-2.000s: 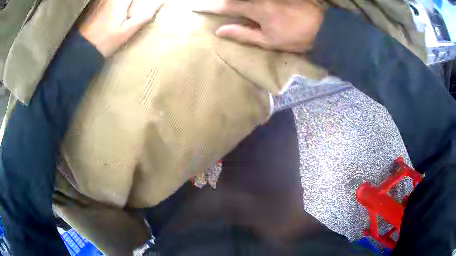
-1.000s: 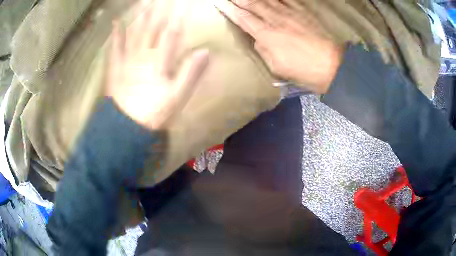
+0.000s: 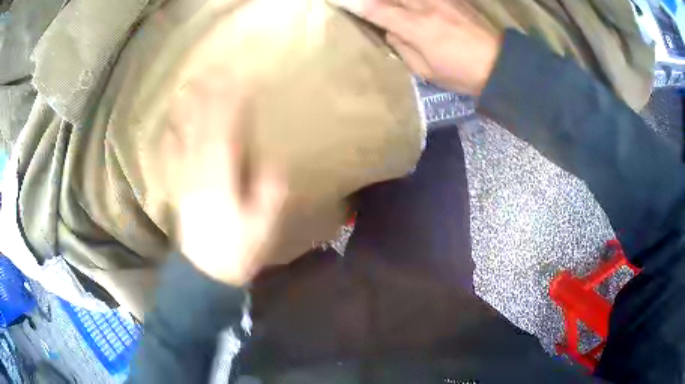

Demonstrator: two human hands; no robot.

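Note:
A large tan-brown ribbed cloth covers the table's front edge and hangs towards the wearer's lap. My left hand is blurred and lies over the hanging part of the cloth; whether its fingers grip the cloth cannot be told. My right hand lies on the cloth at the top centre, its fingertips near the upper edge of the view, seemingly flat. The sewing machine is not visible behind the cloth and glare.
A ruler strip shows at the table edge right of the cloth. A red openwork stool stands on the speckled floor at right. A blue lattice basket and white material are at lower left.
My left hand came in from the upper left and moved down over the cloth. My right hand shifted slightly up since one second ago. More folds and more of the blue basket show at left.

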